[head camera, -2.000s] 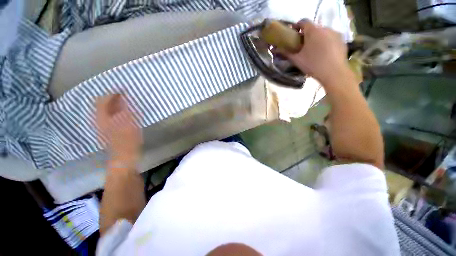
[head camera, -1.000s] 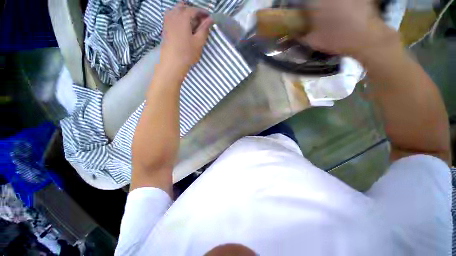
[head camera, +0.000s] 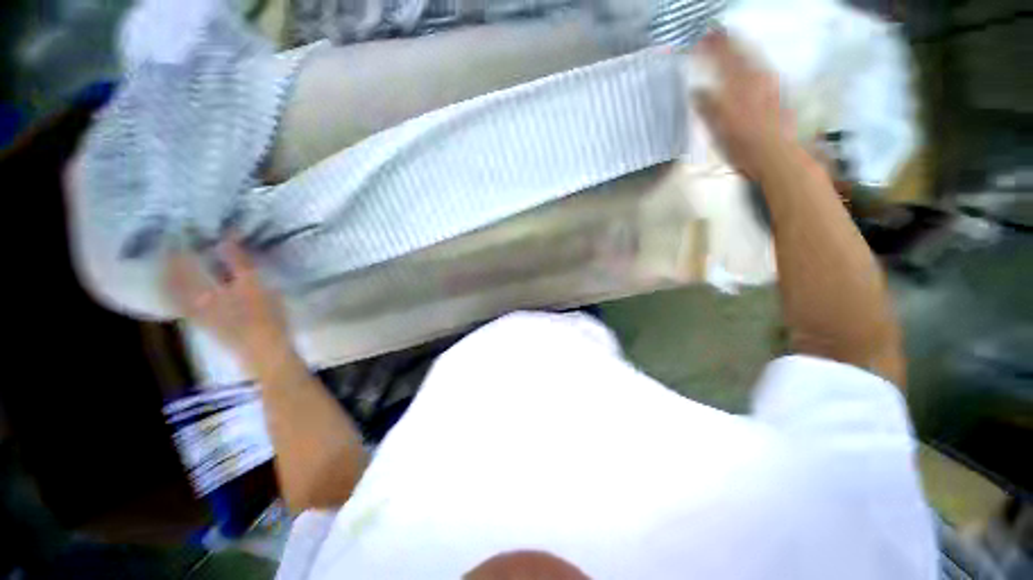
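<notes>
A striped shirt (head camera: 510, 153) lies along the padded pressing board (head camera: 419, 91), with its narrow part stretched to the right and its bunched part over the left end. My left hand (head camera: 227, 297) is at the bunched cloth near the board's front left edge; blur hides whether its fingers grip. My right hand (head camera: 742, 108) is at the right end of the striped cloth, fingers on or beside its edge; the grip cannot be made out. The iron cannot be made out clearly; a dark blurred shape shows right of my right wrist.
A crumpled striped heap (head camera: 397, 14) lies along the board's far edge. White cloth (head camera: 855, 68) covers the right end. Striped folded pieces (head camera: 221, 436) hang low at the left, below the board. Blurred clutter stands at the right.
My right hand has let go of the iron and moved to the cloth's right end. My left hand has moved from the far side to the bunched cloth at left. The view has shifted.
</notes>
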